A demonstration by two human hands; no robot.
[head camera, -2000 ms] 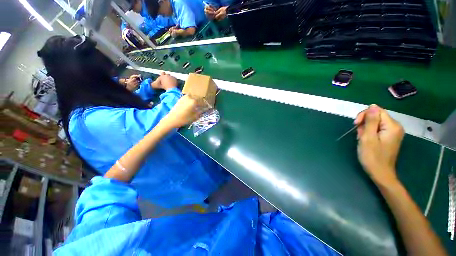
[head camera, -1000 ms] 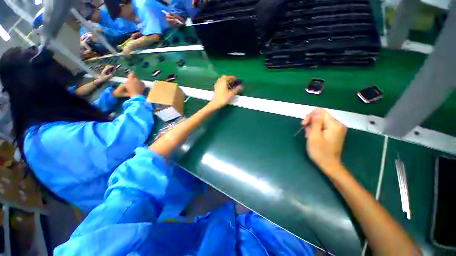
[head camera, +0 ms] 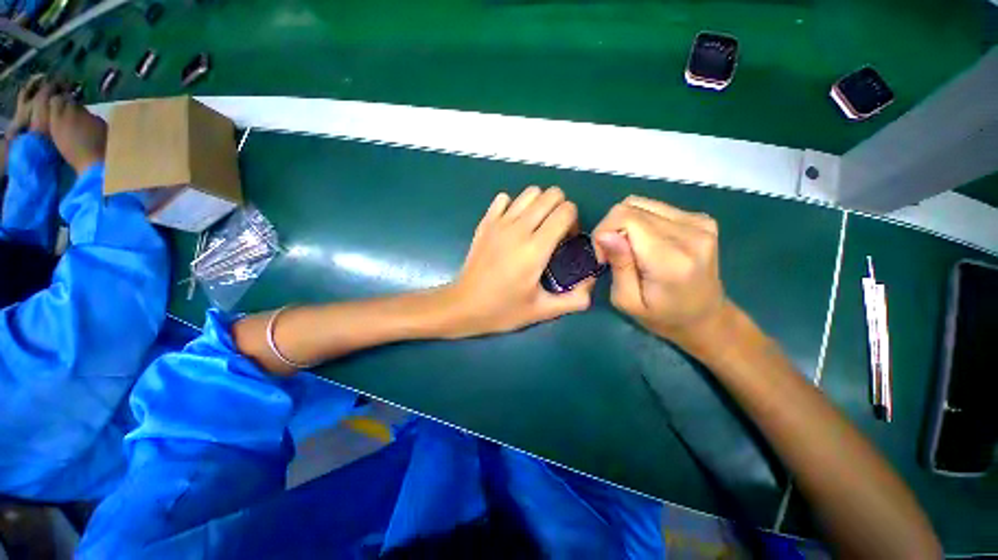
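A dark smartwatch body [head camera: 572, 264] is held over the green bench mat at the middle of the view. My left hand [head camera: 514, 266] grips it from the left, fingers above and thumb below. My right hand [head camera: 663, 263] is closed, with its fingertips at the watch's right edge. The thin pointed tool seen in it earlier cannot be made out now; the fingers hide what is between them.
A cardboard carton [head camera: 159, 153] and a clear bag of thin pale pieces [head camera: 235, 254] are at left, beside another worker's blue sleeve [head camera: 104, 241]. Two watches [head camera: 712, 59] lie beyond the white rail [head camera: 492, 137]. White sticks [head camera: 877, 339] and a phone [head camera: 967, 372] lie right.
My left hand has brought the watch from the rail back over the mat. My right hand now meets it at the watch. The view has turned down toward the bench.
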